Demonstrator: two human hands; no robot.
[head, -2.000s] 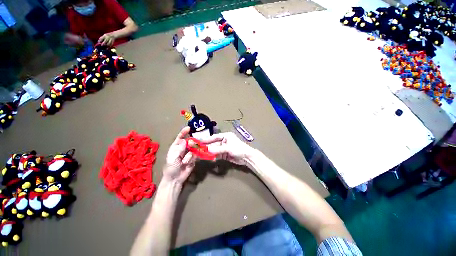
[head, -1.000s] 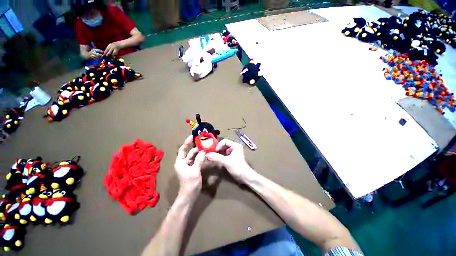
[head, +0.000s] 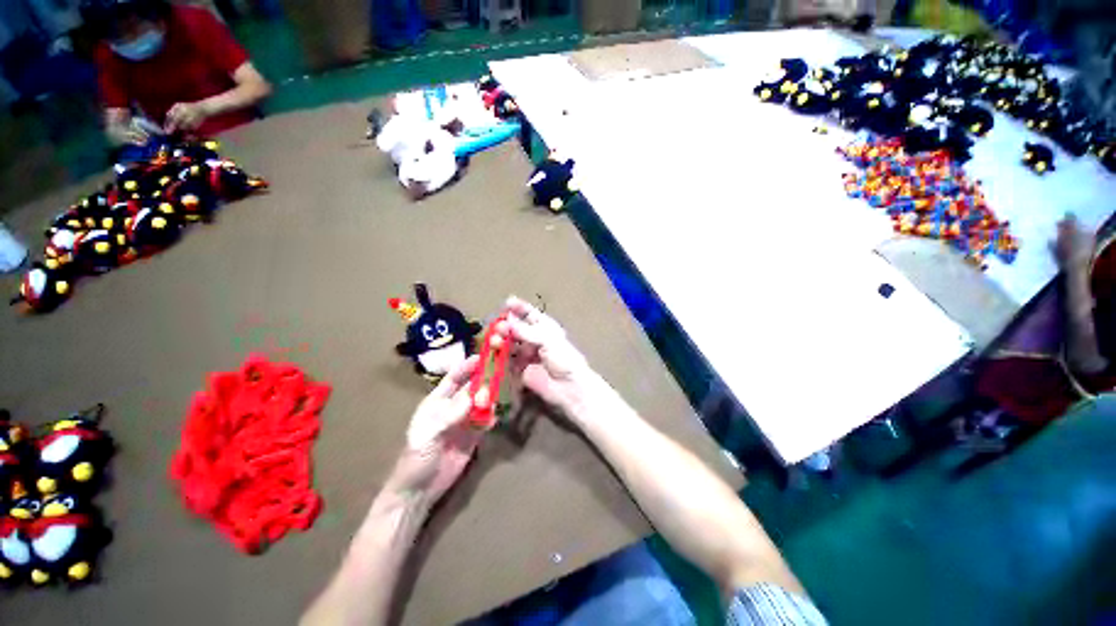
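Observation:
My left hand point(head: 443, 428) and my right hand point(head: 546, 357) hold a red scarf point(head: 491, 373) between them as a stretched, narrow loop above the brown table. A plush penguin point(head: 441, 339) with a striped party hat point(head: 403, 311) and a black hanging loop lies face up just beyond my left hand, with no red at its neck. The scarf pile point(head: 253, 450) lies left of my hands. The thread snips do not show; my right hand may cover them.
Penguins with scarves point(head: 52, 534) lie at the lower left, more point(head: 147, 220) before a seated person in red. A black penguin point(head: 552, 184) and white plush point(head: 425, 162) lie at the far edge. The white table point(head: 685, 220) at right holds black penguins and orange-and-blue pieces.
The red band was in front of the penguin's face and is now held away, to its right, stretched upright between my hands. The view has shifted, moving the scene left.

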